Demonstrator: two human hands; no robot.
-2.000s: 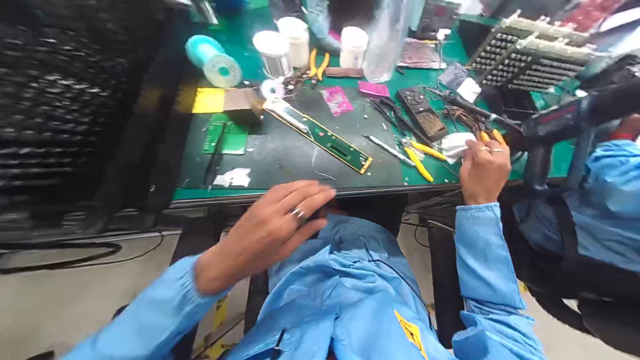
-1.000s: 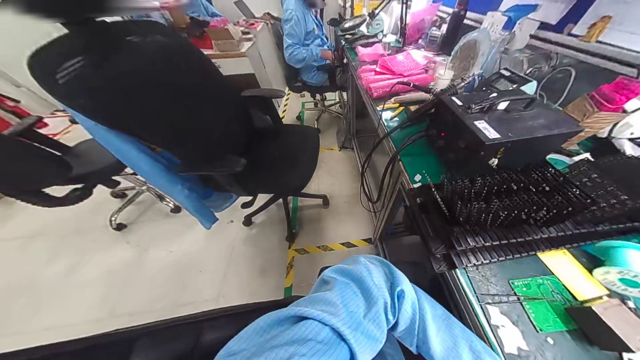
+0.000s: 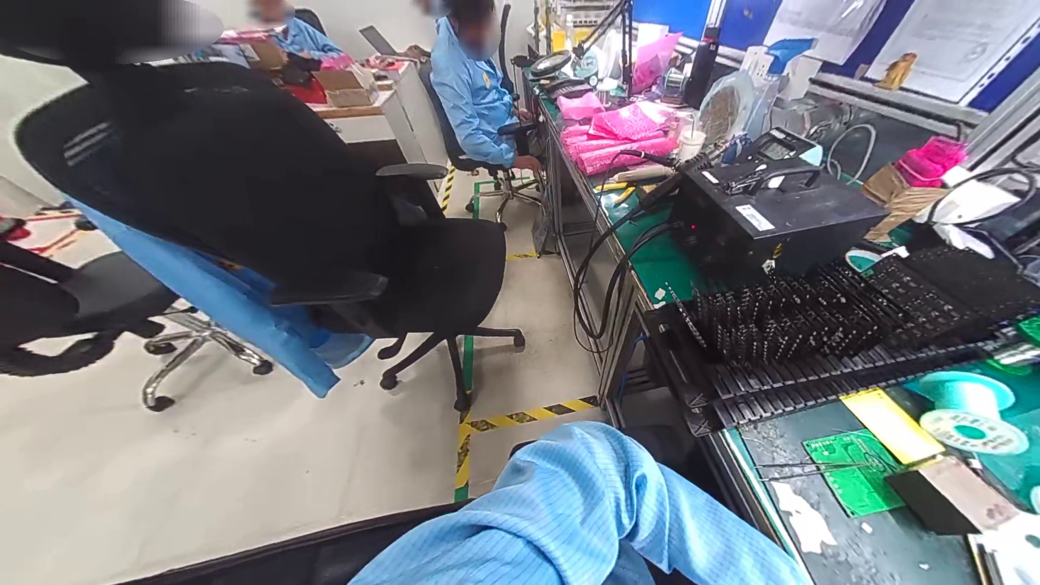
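Neither of my hands shows in the head view; only a light blue sleeve of mine reaches across the bottom, its end out of frame at the lower right. Right of the sleeve, on the bench, lie a green circuit board with thin dark wires or tweezers over it, a yellow pad, a grey-brown block, spools and a torn white scrap. A black slotted rack stands behind them.
A black mesh office chair stands on the left. A black soldering station with hanging cables and pink bubble-wrap packs sit farther along the bench. A seated co-worker is beyond. Striped tape marks the floor.
The view has swung far to the left since two seconds ago. Both my hands, seen then over my lap and at the pliers on the bench, are out of frame.
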